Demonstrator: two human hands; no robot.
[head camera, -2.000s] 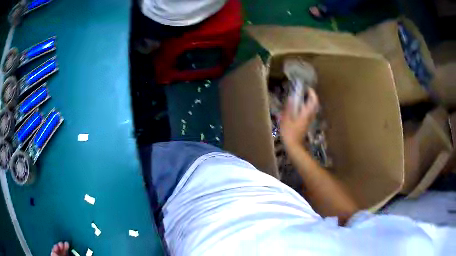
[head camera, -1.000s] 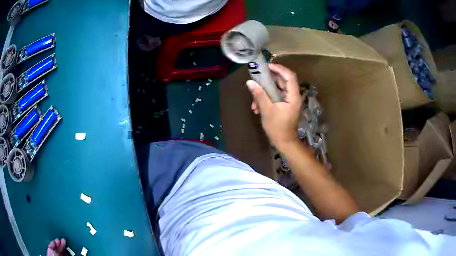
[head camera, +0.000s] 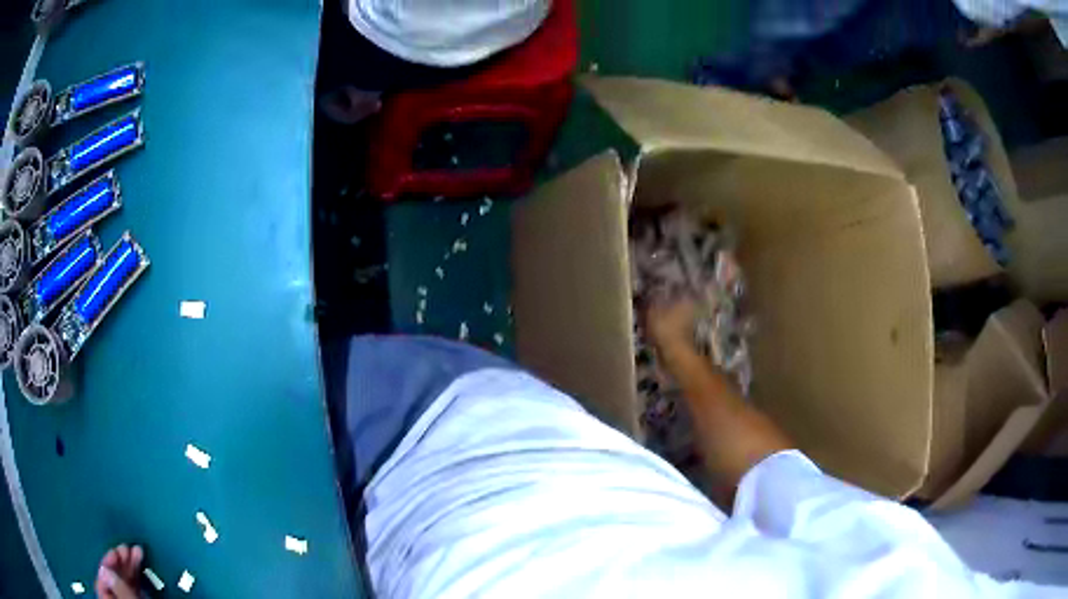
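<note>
My right hand reaches down into a large open cardboard carton, among many grey-beige parts. The hand is blurred, and what its fingers touch or hold cannot be told. My left hand is small at the bottom left, over the table, cut off by the frame's edge, with its fingertips showing. Several part-assembled fan units with round grey-beige heads and bright blue batteries lie in a row at the table's far left.
The green-teal table bears small white pads and a dark speck. A red stool with a seated person in white stands beyond. A carton of bluish-grey parts and other open cartons lie at the right. White bits litter the floor.
One second ago my right hand held a closed fan unit above the carton. Now the hand is down inside the carton and that unit no longer shows in it.
</note>
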